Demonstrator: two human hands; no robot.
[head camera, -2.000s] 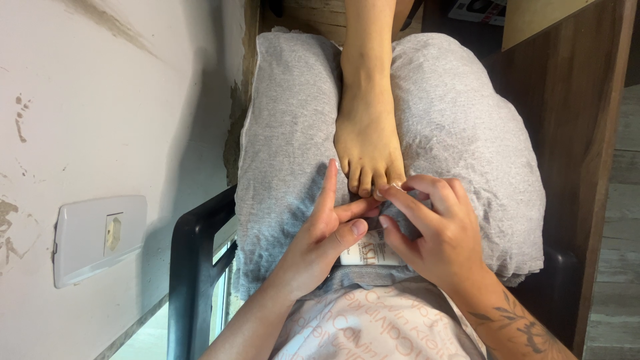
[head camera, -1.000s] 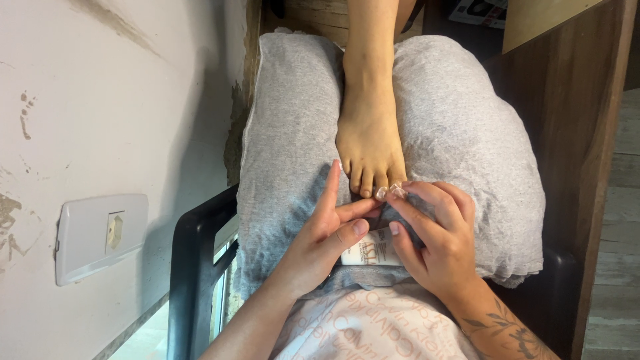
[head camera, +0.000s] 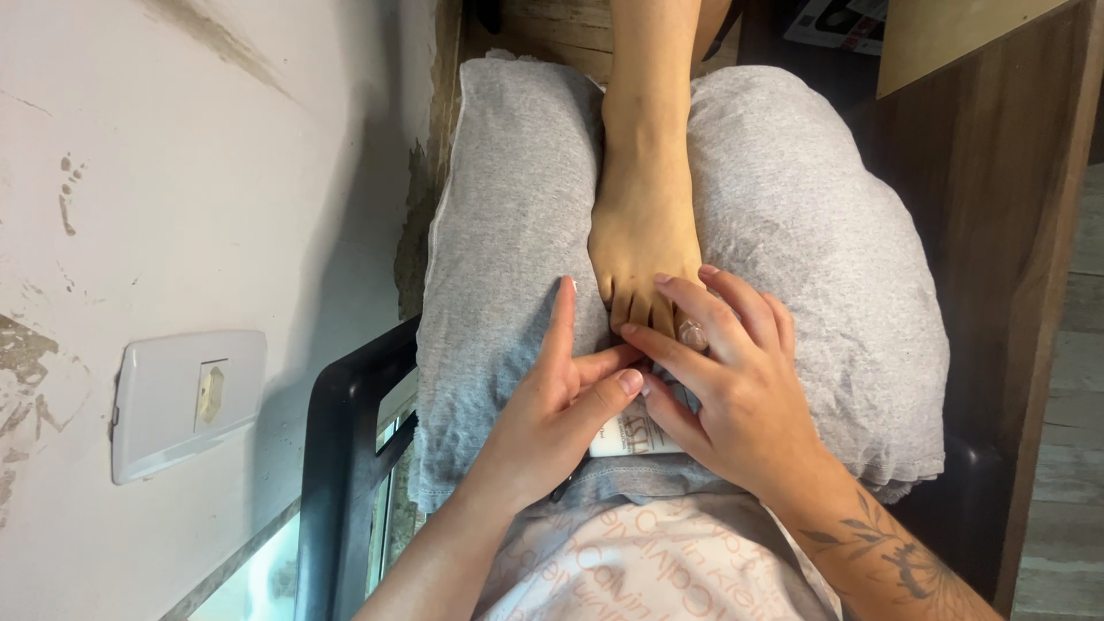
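Another person's bare foot (head camera: 645, 216) rests on a grey cloth across my lap, toes toward me. My left hand (head camera: 552, 405) is at the toe tips from the left, its index finger raised and its thumb near the toes; whether it grips a toe cannot be told. My right hand (head camera: 733, 371) lies over the toes from the right, fingers spread, a fingertip touching the smaller toes. Clear, crinkled material (head camera: 692, 334) covers the big toe. A white container with writing (head camera: 634, 435) lies on the cloth beneath my hands, partly hidden.
Grey cloth (head camera: 811, 233) covers both my legs. A black chair armrest (head camera: 354, 388) stands at the left, beside a wall with a white outlet plate (head camera: 190, 405). A brown wooden panel (head camera: 983, 172) runs along the right side.
My right hand has moved from the big toe up over the toes, its fingers now spread across them. The dark object between my hands two seconds ago no longer shows there. My left hand stays nearly still.
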